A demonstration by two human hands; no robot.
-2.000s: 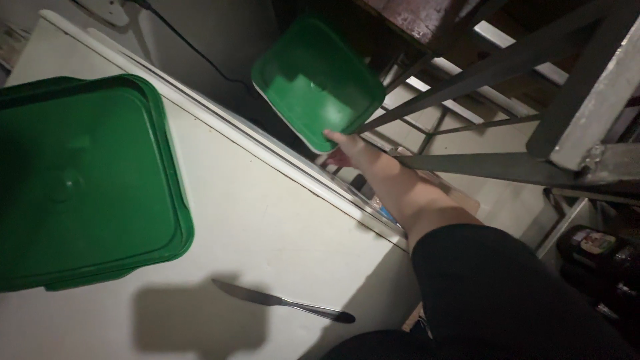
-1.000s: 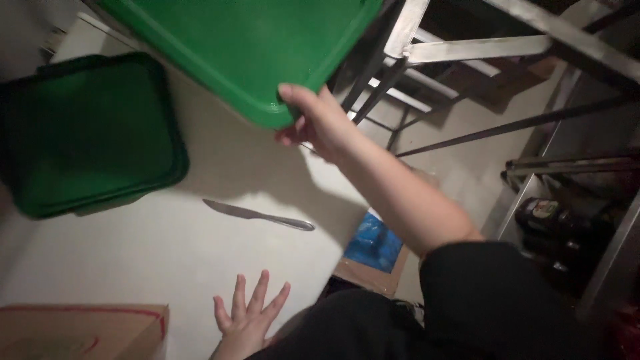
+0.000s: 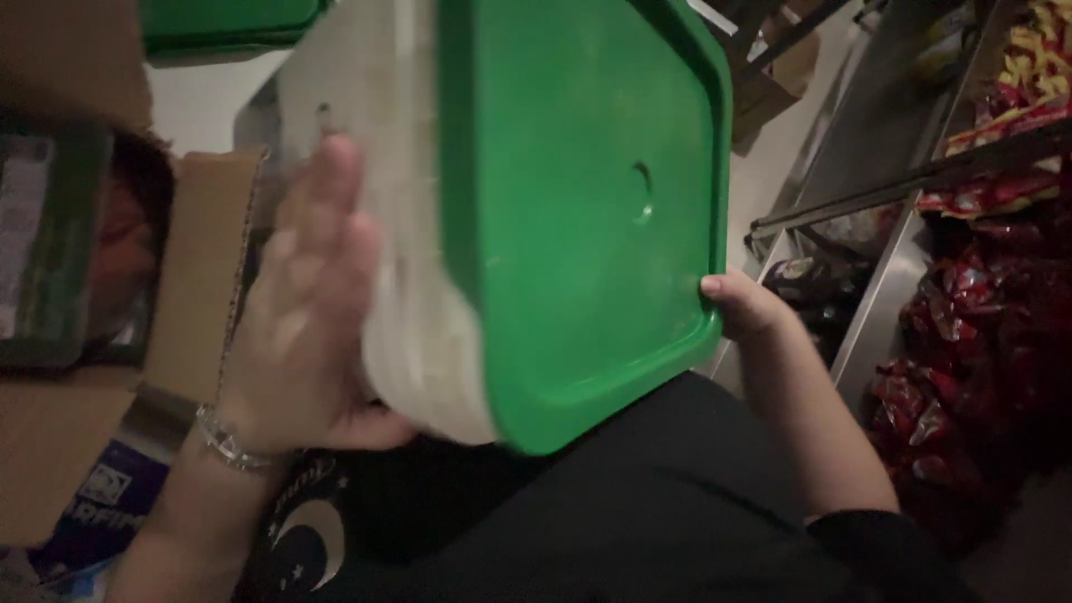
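A whitish plastic container (image 3: 410,276) with a green lid (image 3: 578,226) is tilted on its side between my two hands, above my lap. Its pale base and side face left, where my left hand (image 3: 310,327) presses against it, blurred, with a bracelet at the wrist. My right hand (image 3: 745,306) grips the lid's lower right corner; the thumb shows on the green face and the other fingers are hidden behind it. Part of another green lid or container (image 3: 226,25) shows at the top left, on the white table (image 3: 201,96).
An opened cardboard box (image 3: 201,268) at the left holds a clear plastic pack (image 3: 50,243) with reddish contents. Below it lies a blue package (image 3: 105,502) bearing writing. On the right, metal shelving (image 3: 879,293) stands beside many red plastic-wrapped packets (image 3: 946,368).
The green-lidded container has come closer to my body and turned on its side. My left hand, spread over the table one second ago, is now against it. The view has swung strongly.
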